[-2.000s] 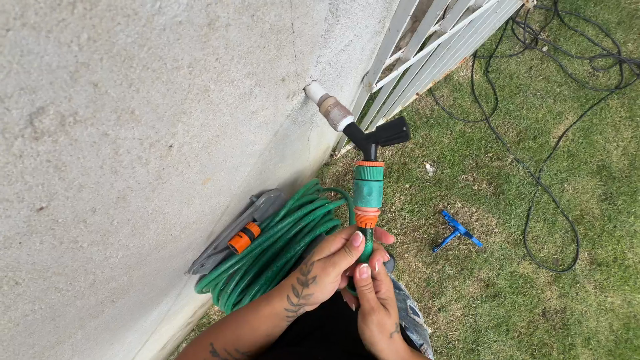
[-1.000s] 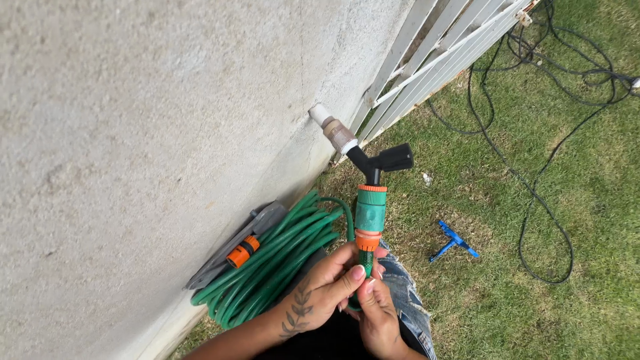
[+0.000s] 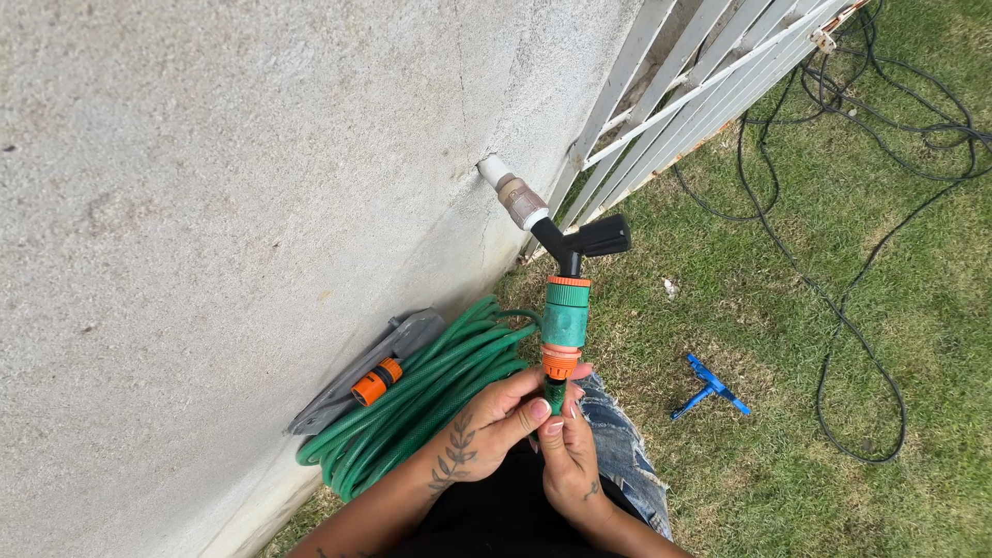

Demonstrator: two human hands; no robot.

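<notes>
A black plastic tap (image 3: 570, 246) juts from a pipe fitting (image 3: 518, 198) in the wall. Attached below the tap is a green and orange hose connector (image 3: 565, 318). The end of a green garden hose (image 3: 554, 394) meets the connector's orange collar, where a short black part shows between them. My left hand (image 3: 496, 426) and my right hand (image 3: 572, 457) both grip this hose end with thumbs and fingers. The rest of the green hose hangs coiled (image 3: 434, 387) on a grey holder (image 3: 403, 341) at the wall, beside a loose-looking orange and black hose connector (image 3: 377, 381).
A rough plastered wall (image 3: 232, 194) fills the left side. White metal slats (image 3: 659, 101) stand beyond the tap. On the grass lie a blue T-shaped plastic piece (image 3: 709, 389) and a tangled black cable or thin hose (image 3: 837, 310).
Both hands remain on the hose end below the connector. Since the first frame, the hose end has straightened under the orange collar, and the fingers have shifted slightly.
</notes>
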